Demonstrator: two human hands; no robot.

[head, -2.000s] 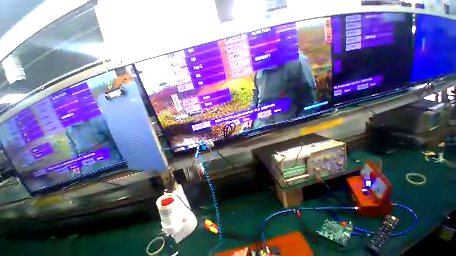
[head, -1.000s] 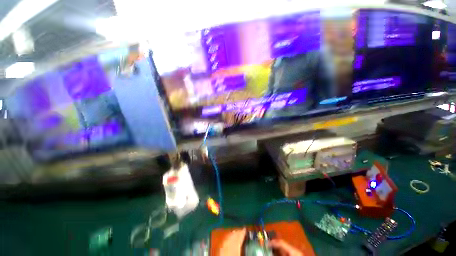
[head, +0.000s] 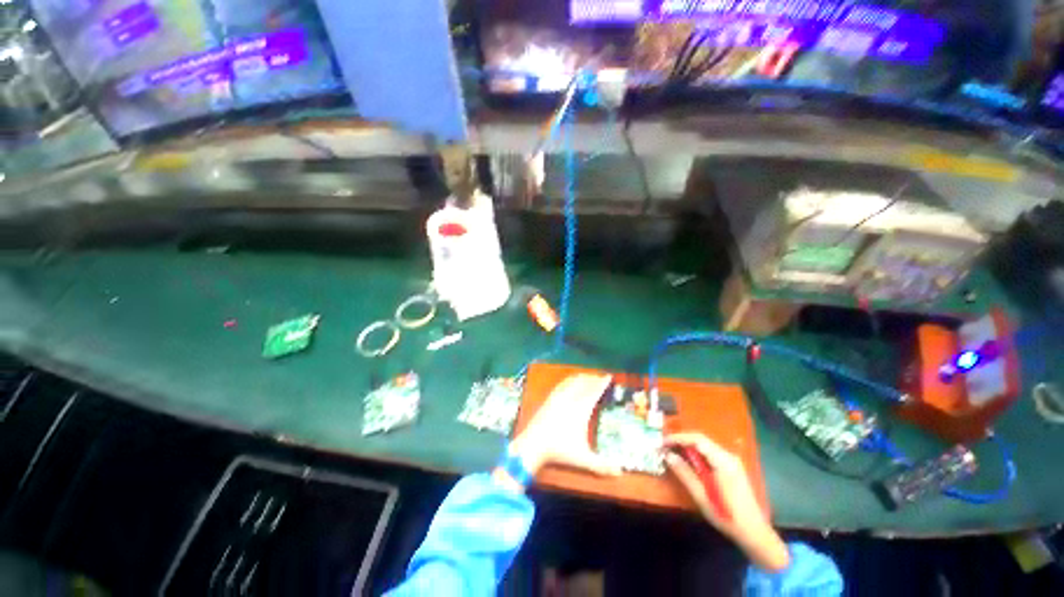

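A green circuit board (head: 631,439) lies on the orange mat (head: 721,422), against the dark connector block (head: 645,401) at its back edge. My left hand (head: 565,425), with a blue strap at the wrist, grips the board's left edge. My right hand (head: 722,480) is at the board's lower right and holds a red-handled tool (head: 702,476); its tip is too small to make out. A blue cable (head: 723,341) runs from the block towards the orange box (head: 960,371), which shows a blue light.
More circuit boards lie left (head: 391,405) and right (head: 826,421) of the mat. A remote control (head: 930,476), a white container (head: 469,259), rings (head: 378,338) and an oscilloscope (head: 875,248) stand around. A coiled blue cord (head: 569,222) hangs behind. A black tray (head: 280,534) is below the bench edge.
The view has tilted down from the screens to the bench. Both hands and sleeves now show fully around the board on the mat, where earlier they were cut off at the bottom edge.
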